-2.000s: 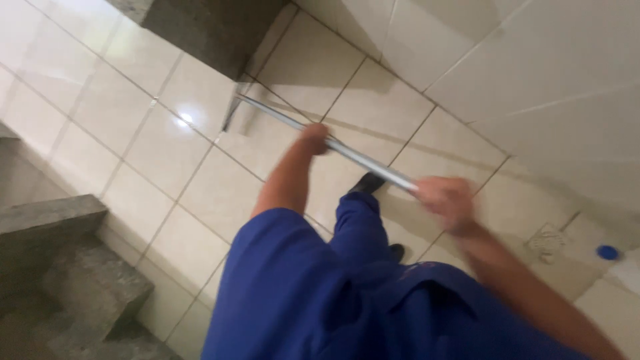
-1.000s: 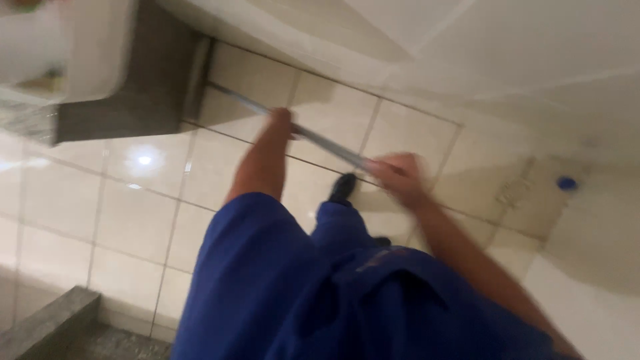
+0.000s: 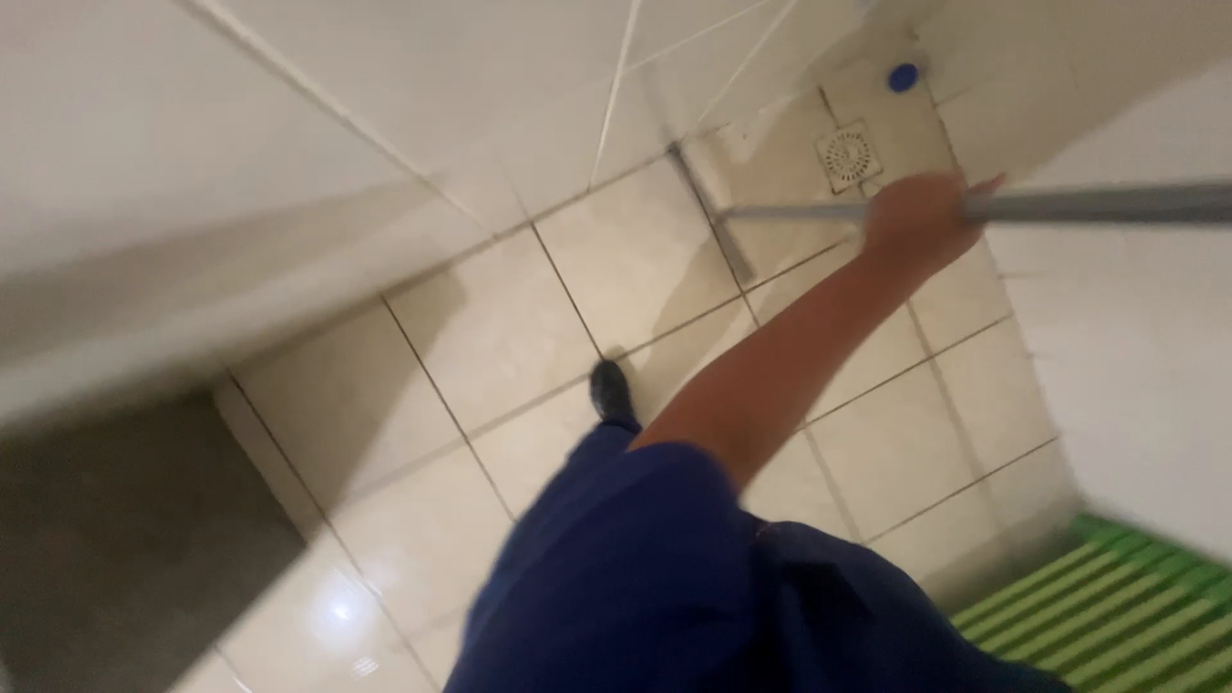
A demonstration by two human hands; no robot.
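My left hand [image 3: 919, 226] is closed around the grey metal pole of a floor squeegee [image 3: 1107, 204], its forearm stretched toward the upper right. From the hand, the thinner part of the pole runs left to the dark squeegee blade [image 3: 712, 214], which lies across the beige floor tiles near the wall base. The other end of the pole leaves the view at the right edge. My right hand is out of view. A square floor drain [image 3: 849, 157] lies just above and left of my left hand.
A blue round object [image 3: 903, 78] sits beyond the drain. White walls rise at the upper left and right [image 3: 1136, 366]. A green slatted surface [image 3: 1107, 597] is at the lower right, a dark block [image 3: 125, 539] at the lower left. My dark shoe [image 3: 610, 390] stands on the tiles.
The squeegee blade has moved away from beside the dark block to the floor near the drain. My right hand has gone out of view. The view has turned strongly.
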